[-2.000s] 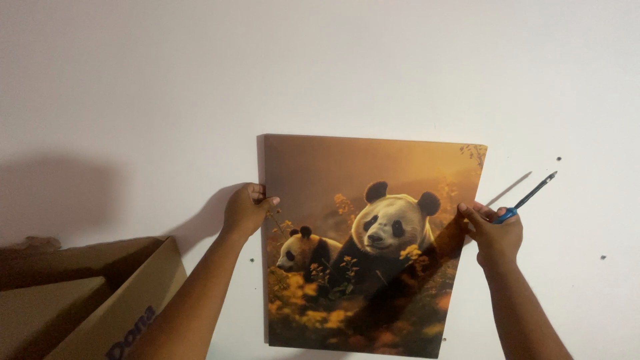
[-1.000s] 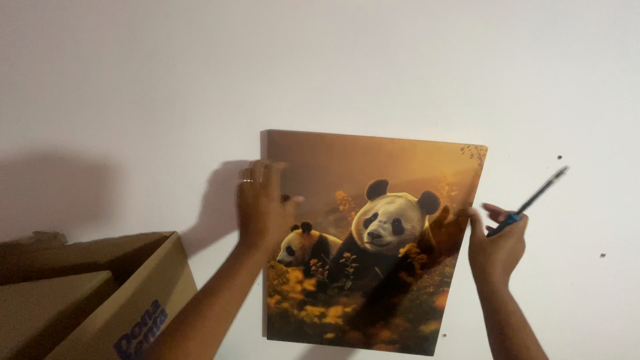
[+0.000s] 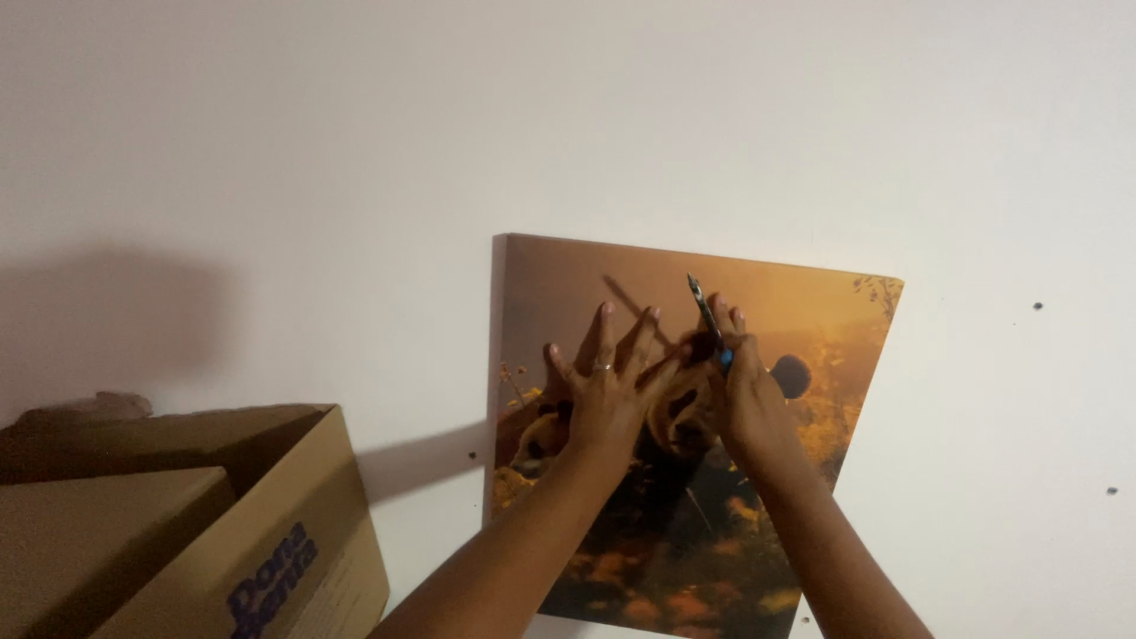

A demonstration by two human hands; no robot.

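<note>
A panda picture panel (image 3: pixel 568 284), printed in orange tones, lies flat against the white wall, slightly tilted. My left hand (image 3: pixel 608 390), wearing a ring, rests on its face with fingers spread, between the two pandas. To its right, my right hand (image 3: pixel 750 390) is on the panel over the larger panda. It holds a slim pointed tool (image 3: pixel 701 302) with a dark shaft and a blue part, its tip pointing up and left. The exact kind of tool is unclear. Both forearms cover part of the panel's lower half.
An open cardboard box (image 3: pixel 302 497) bearing printed writing stands at the lower left, with another cardboard piece (image 3: pixel 115 532) inside. The white wall (image 3: pixel 568 115) has several small dark marks or holes, including one (image 3: pixel 1037 306) at the right and one (image 3: pixel 472 455) left of the panel.
Both hands have moved inward from the panel's side edges onto its face. The left hand's fingers are now spread flat. The tool has stayed in the right hand.
</note>
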